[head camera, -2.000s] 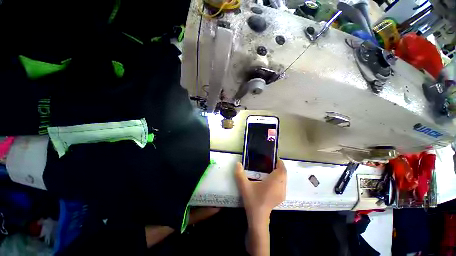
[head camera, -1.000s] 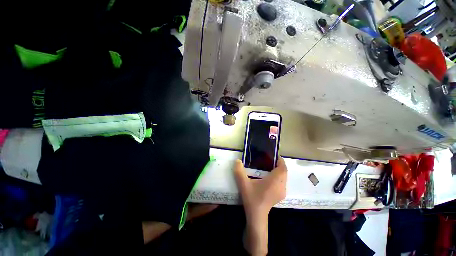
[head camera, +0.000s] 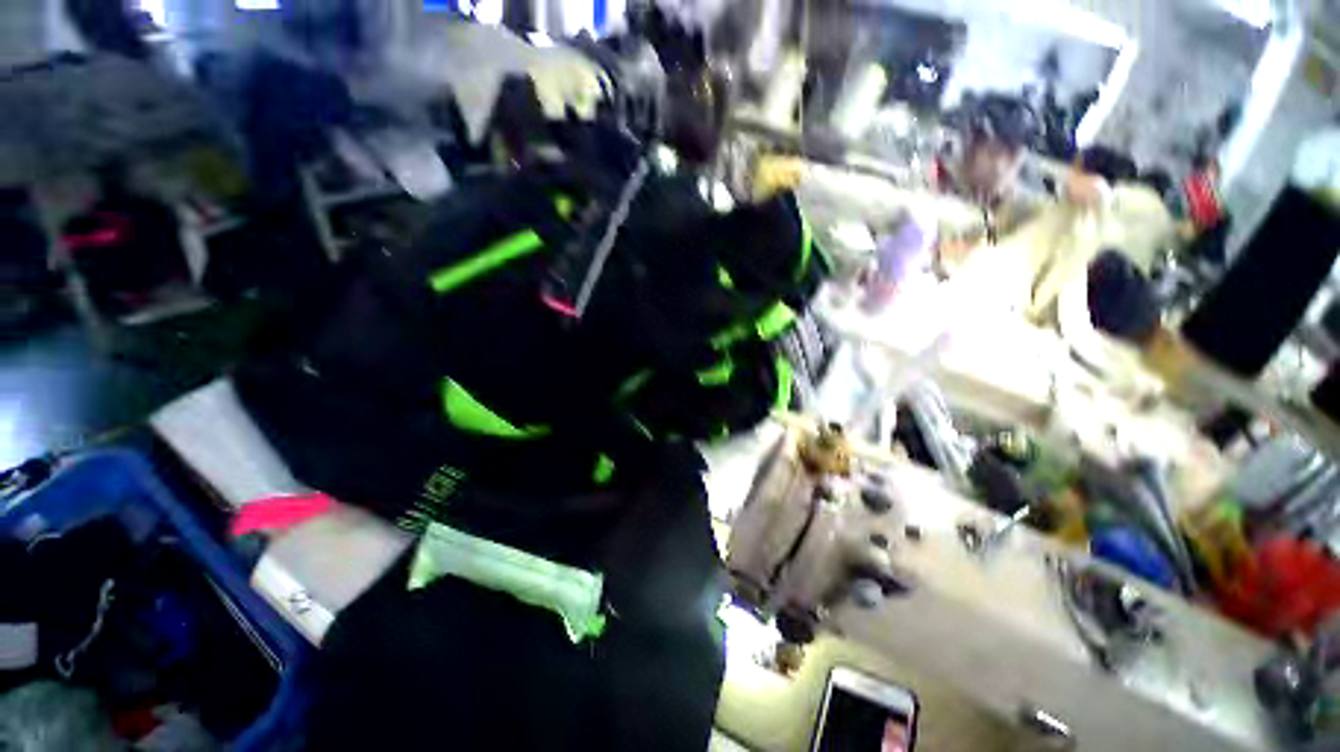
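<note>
The smartphone (head camera: 864, 717) stands at the bottom edge of the picture on the machine bed, its lower part cut off. Its screen is dark with a small pinkish patch. The black garment panel (head camera: 485, 669) lies left of the needle area, with the pale green strip (head camera: 507, 572) flat on it. The cream-white sewing machine (head camera: 955, 602) runs from the centre to the lower right. Neither of my hands is in view. The picture is blurred.
A black garment heap with neon green patches (head camera: 492, 262) rises behind the panel. A blue crate (head camera: 199, 566) with dark cloth stands lower left. A red cloth or bag (head camera: 1281, 585) and small supplies lie behind the machine. A person (head camera: 992, 154) is at a station behind. A large black cone (head camera: 1264, 279) stands upper right.
The view has swung up and to the left, so the machine and phone sit lower in the picture. The hand that held the phone's lower end is out of the picture.
</note>
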